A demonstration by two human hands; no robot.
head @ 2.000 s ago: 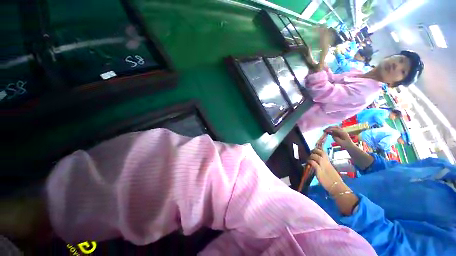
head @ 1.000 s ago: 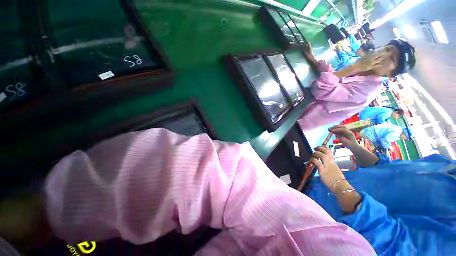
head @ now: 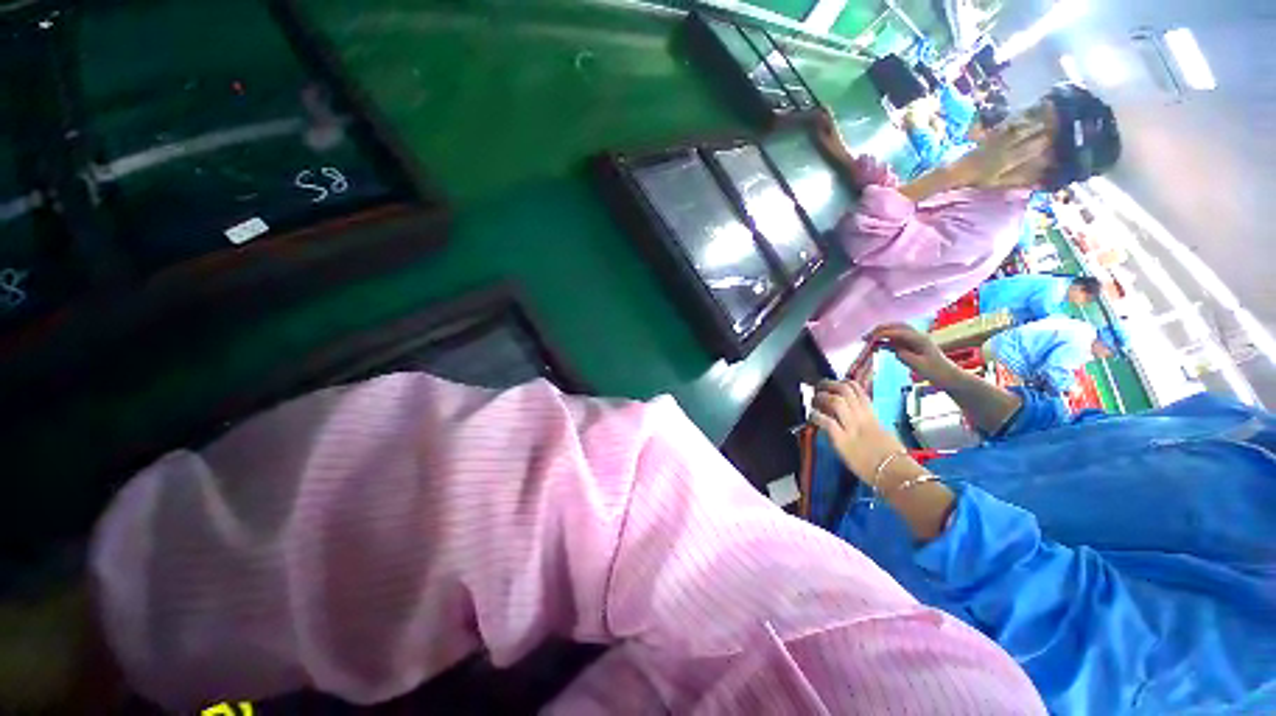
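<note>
A pink striped sleeve, which looks like my right arm, crosses the lower view. My right hand (head: 45, 646) is a dark blur at the lower left edge; its fingers and anything in it cannot be made out. A black foam tray (head: 315, 241) with dark tablets (head: 182, 105) lies at the upper left. White "58" markings and a small white label (head: 246, 231) show on it. Another tray (head: 525, 329) is partly hidden behind my sleeve. My left hand is not in view.
A two-pocket tray (head: 721, 336) lies farther along the green bench (head: 490, 182), another (head: 763, 109) beyond it. A person in pink sits beside the bench, a hand at the face. A person in blue at right holds a thin orange-edged object (head: 807, 469).
The view has shifted slightly, moving the trays left. The yellow lettering at the bottom is mostly cut off. The person in pink has raised a hand to the face since the earliest frame.
</note>
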